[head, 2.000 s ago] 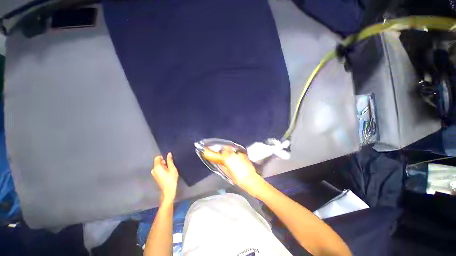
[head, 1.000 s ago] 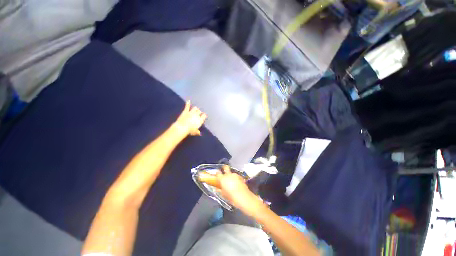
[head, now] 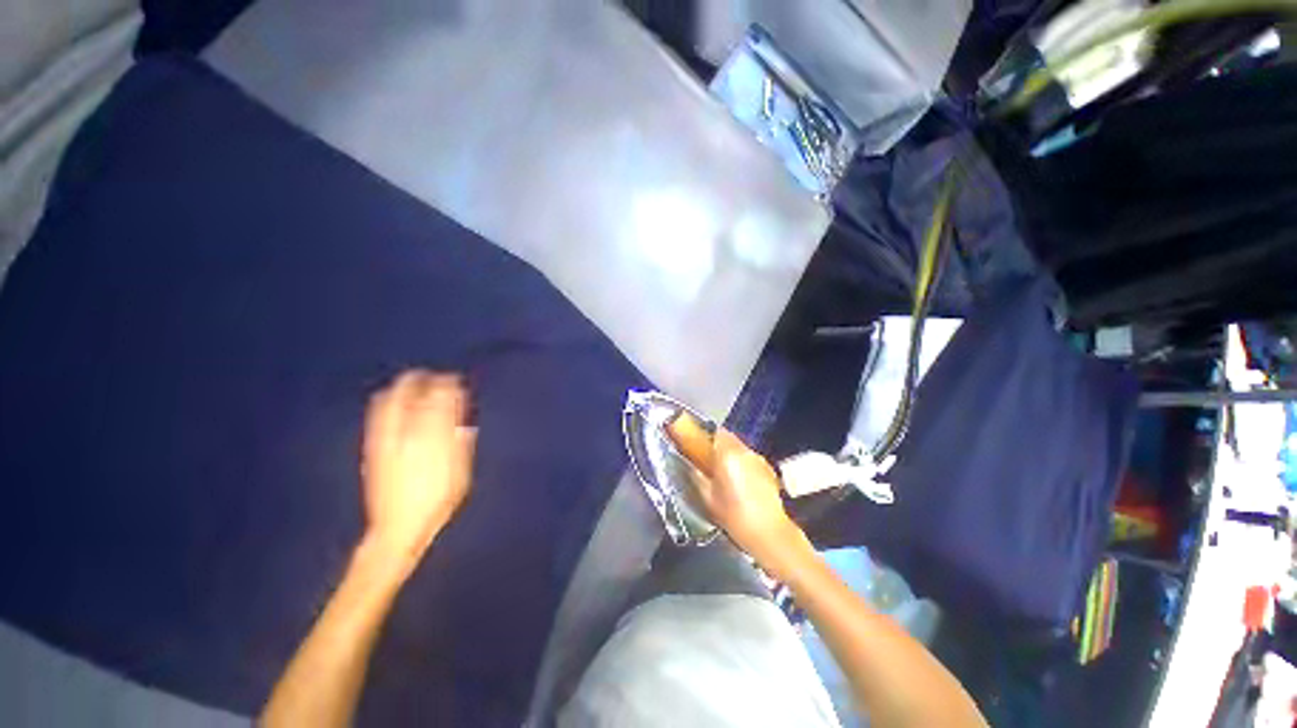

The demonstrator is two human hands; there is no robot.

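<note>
A dark navy garment lies flat across the grey padded table. My right hand is closed around the orange-brown handle of a silver steam iron. The iron is at the garment's right edge, near the table's near edge; whether it touches the cloth I cannot tell. My left hand is over the middle of the garment, slightly blurred, with its fingers bent; nothing shows in it. A white cloth is tied where the hose meets the iron.
A yellow and black hose rises from the iron to the upper right. A pale-blue patch is at the table's right edge. A navy pile with a white sheet hangs at the right. Dark garments are farther right.
My left hand has left the garment's edge and moved down and left over its middle. The iron in my right hand has moved up and right in view. The hose has swung right.
</note>
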